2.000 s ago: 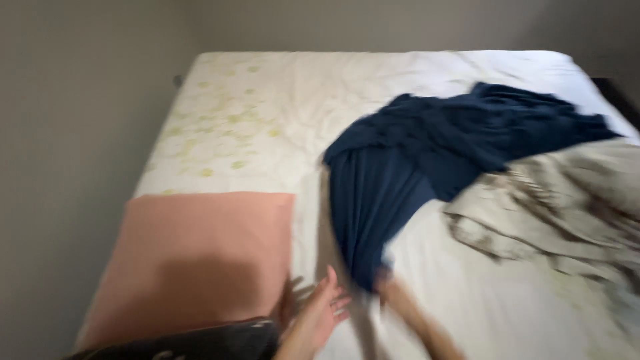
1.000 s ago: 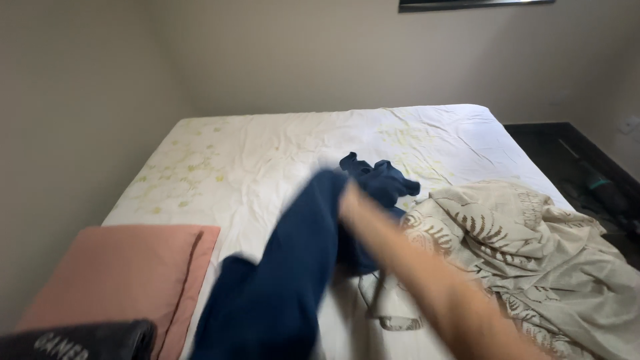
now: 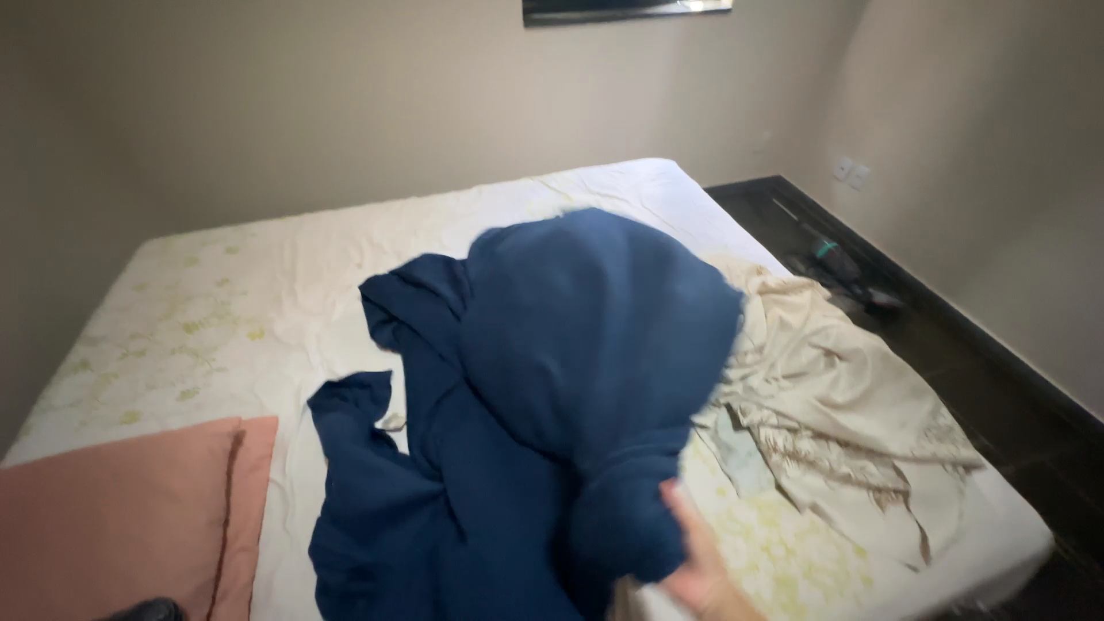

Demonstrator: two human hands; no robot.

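Observation:
A navy blue cloth point(image 3: 595, 336), bunched and partly billowed up, spreads over the middle of the bed. Its near right part is in my right hand point(image 3: 699, 561), whose fingers are partly behind the fabric at the bottom of the view. My left hand cannot be seen. A pinkish folded cloth or pillowcase point(image 3: 121, 517) lies flat at the near left. Right of the navy cloth, a crumpled beige patterned sheet point(image 3: 828, 371) rests on the bed.
The mattress wears a white fitted sheet with a yellow-green floral print point(image 3: 216, 302). Walls stand behind and at the left. Beyond the bed's right side, a dark object with a green part point(image 3: 832, 259) lies on the dark floor point(image 3: 1000, 379).
The navy cloth was swept toward the near left a second ago and now billows over the middle. My left hand, visible two seconds ago, is out of sight. The view has shifted.

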